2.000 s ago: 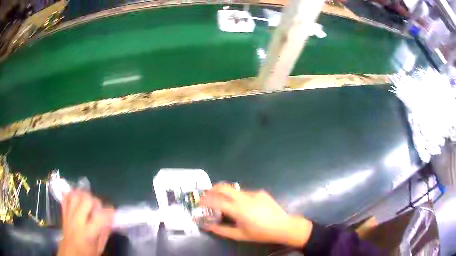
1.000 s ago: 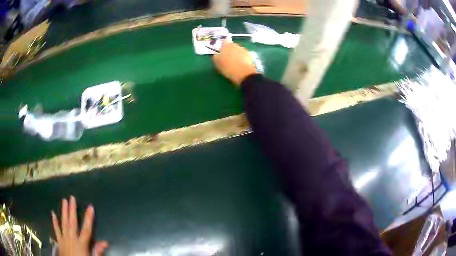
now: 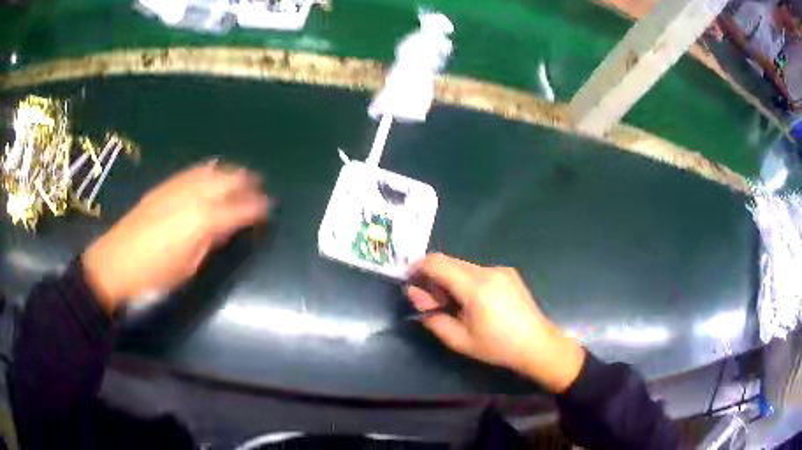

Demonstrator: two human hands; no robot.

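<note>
A white socket housing (image 3: pixel 413 206) lies open on the dark green bench, tilted a little, with a green circuit board (image 3: pixel 373 242) inside. Its white cord (image 3: pixel 380 141) leads up to a clear plastic bag (image 3: pixel 411 77) that crosses the edge rail. My right hand (image 3: pixel 492 318) grips the housing's lower right corner with thumb and finger; a slim dark tool (image 3: pixel 424 315) shows in the same hand. My left hand (image 3: pixel 180 228) is blurred, above the bench left of the housing and apart from it; I see nothing in it.
A heap of wired brass contact assemblies (image 3: pixel 40 167) lies at the left. Another housing (image 3: pixel 274 12) with a bag lies on the green belt beyond the worn rail (image 3: pixel 220 63). A pale post (image 3: pixel 646 66) stands at the upper right. A white bundle (image 3: pixel 781 264) lies at the far right.
My right hand has come back from the belt to the bench, and a housing with its bagged cord now lies there. My left hand has moved up and right. The view has shifted.
</note>
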